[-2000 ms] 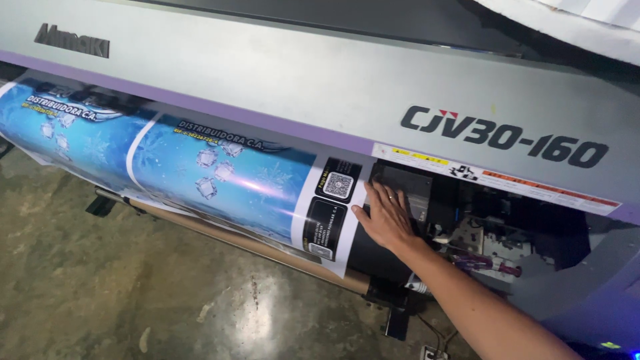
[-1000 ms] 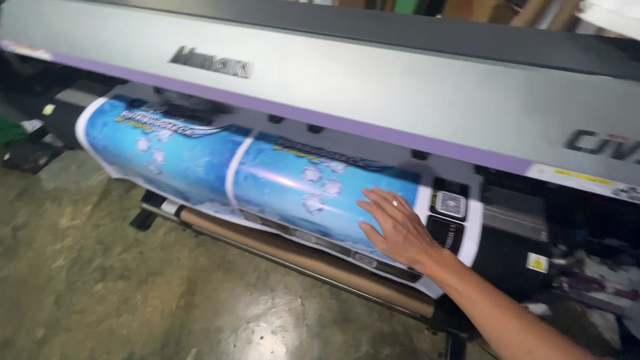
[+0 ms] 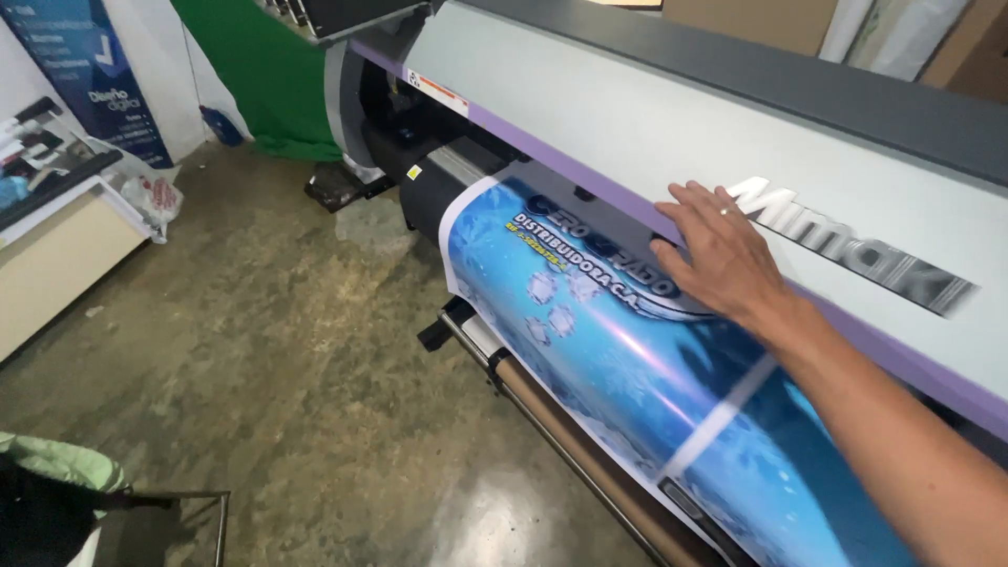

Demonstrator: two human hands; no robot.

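My right hand (image 3: 720, 252), with a ring on one finger, is spread at the purple lower edge of the Mimaki wide-format printer's grey cover (image 3: 583, 94). It holds nothing; whether it touches the cover or hovers over it, I cannot tell. Below the hand, a printed blue sheet (image 3: 504, 260) with ice cubes and lettering curves down over the printer's front. A pale strip (image 3: 717, 417) divides two printed panels. The sheet's upper edge runs back under the cover. My left hand is out of the frame.
A brown roll (image 3: 551, 417) and a metal bar (image 3: 587, 476) run below the sheet. A green cloth (image 3: 264, 87) hangs behind the printer's far end. At left stand a white-edged table (image 3: 71, 209) and a plastic bag (image 3: 153, 197). A metal frame (image 3: 223, 520) is at bottom left.
My right hand has moved left along the printer, from the sheet's right edge, across the print, to the cover's lower edge near the maker's name. The view has swung left.
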